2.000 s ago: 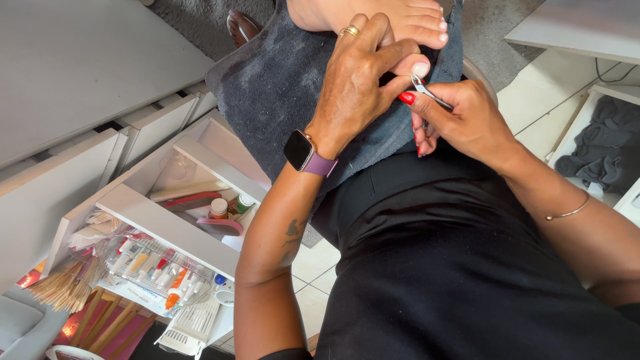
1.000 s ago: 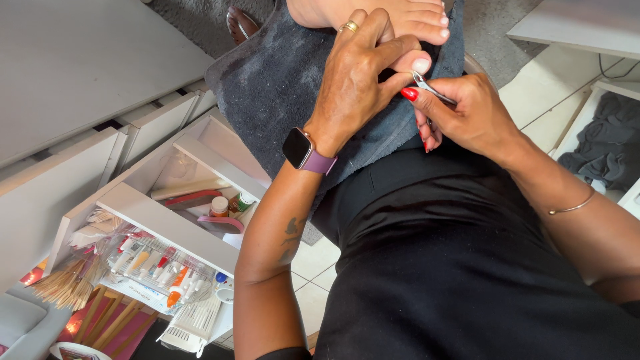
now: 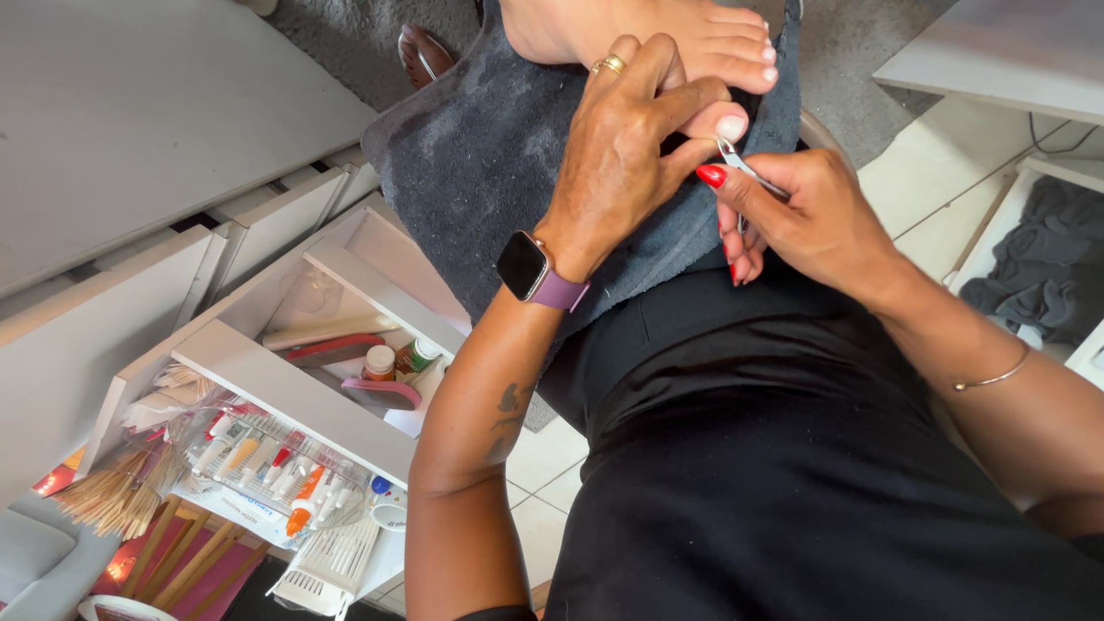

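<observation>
Another person's bare foot [image 3: 595,26] rests on a dark grey towel [image 3: 466,172] over my lap. With my left hand [image 3: 625,138] I grip its big toe [image 3: 716,121], fingers above and thumb below; the toenail looks whitish. My right hand [image 3: 802,207] is closed around metal cuticle nippers [image 3: 752,172]. Their tips are at the edge of the big toenail, close to my left thumb. The lower handle is mostly hidden by my right fingers. The other toes, with pale nails, lie above the big toe.
At left, open drawers [image 3: 285,379] hold files, small bottles, a clear bin of tubes [image 3: 267,457] and a bundle of wooden sticks [image 3: 121,492]. A drawer of dark grey cloths [image 3: 1035,259] stands at right, below a pale tabletop [image 3: 1000,52]. The person's other foot [image 3: 423,56] is at top.
</observation>
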